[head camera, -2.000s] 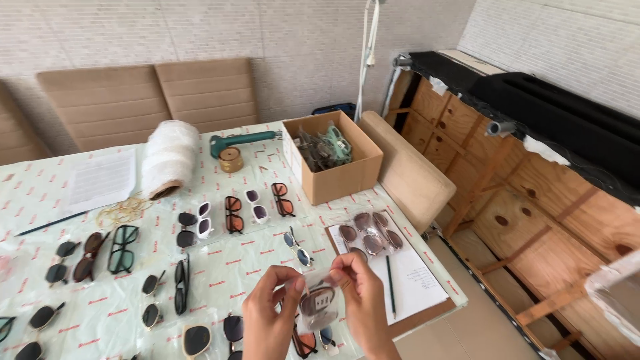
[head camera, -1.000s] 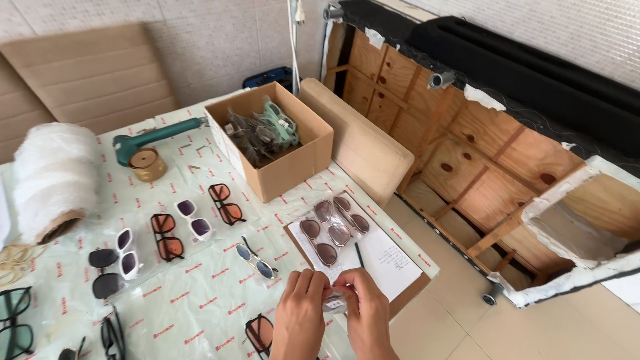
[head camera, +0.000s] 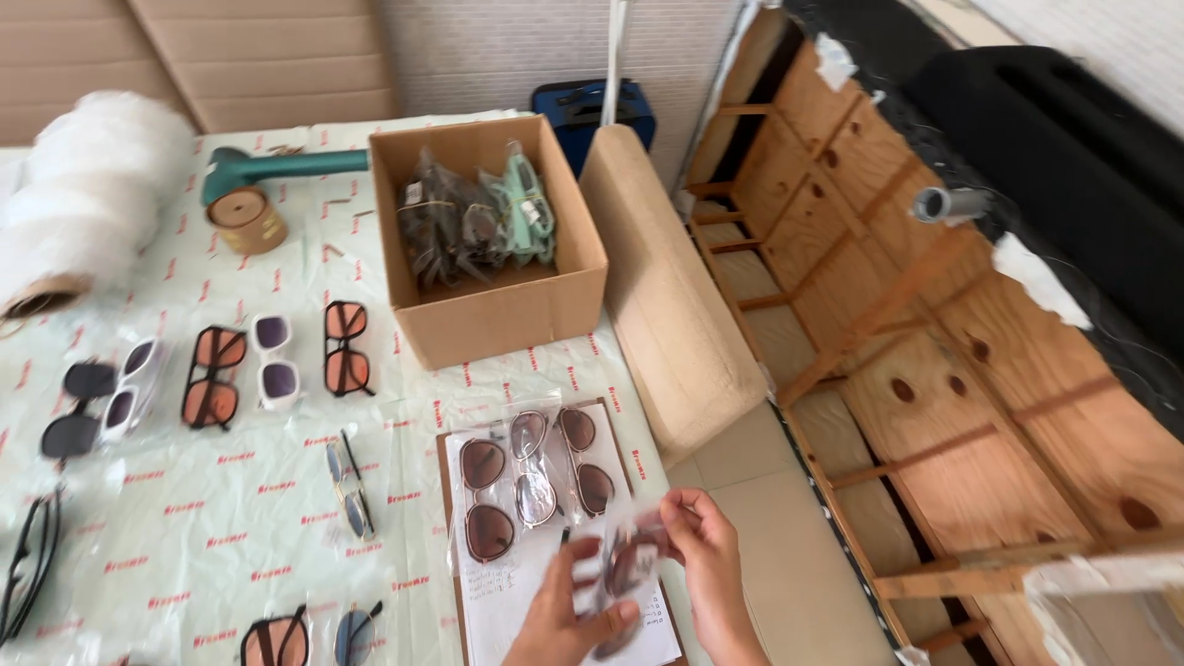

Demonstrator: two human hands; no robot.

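Observation:
A pair of sunglasses in a clear plastic sleeve (head camera: pixel 631 566) is held between my two hands, blurred by motion. My left hand (head camera: pixel 575 606) grips its lower left side, and my right hand (head camera: pixel 705 555) pinches the sleeve's upper right edge. Below them lies a clipboard (head camera: pixel 450 518) with a sheet of paper bearing handwriting (head camera: pixel 490 620). Several brown-lensed sunglasses in clear sleeves (head camera: pixel 487 532) rest on its upper part. A dark pen or pencil on the paper is mostly hidden by my left hand.
Rows of sleeved sunglasses (head camera: pixel 215 375) cover the left side. An open cardboard box (head camera: pixel 504 324) holds bagged glasses. Behind are a plastic-wrap roll (head camera: pixel 102 185), a green tool (head camera: pixel 296 166) and a round container (head camera: pixel 248 222). A beige cushion (head camera: pixel 671 305) and upturned wooden sofa frame (head camera: pixel 906 370) stand right.
My hands have spread apart from their close pinch one second ago, and the sleeved sunglasses between them show more. They are now over the clipboard's lower part. The view has shifted.

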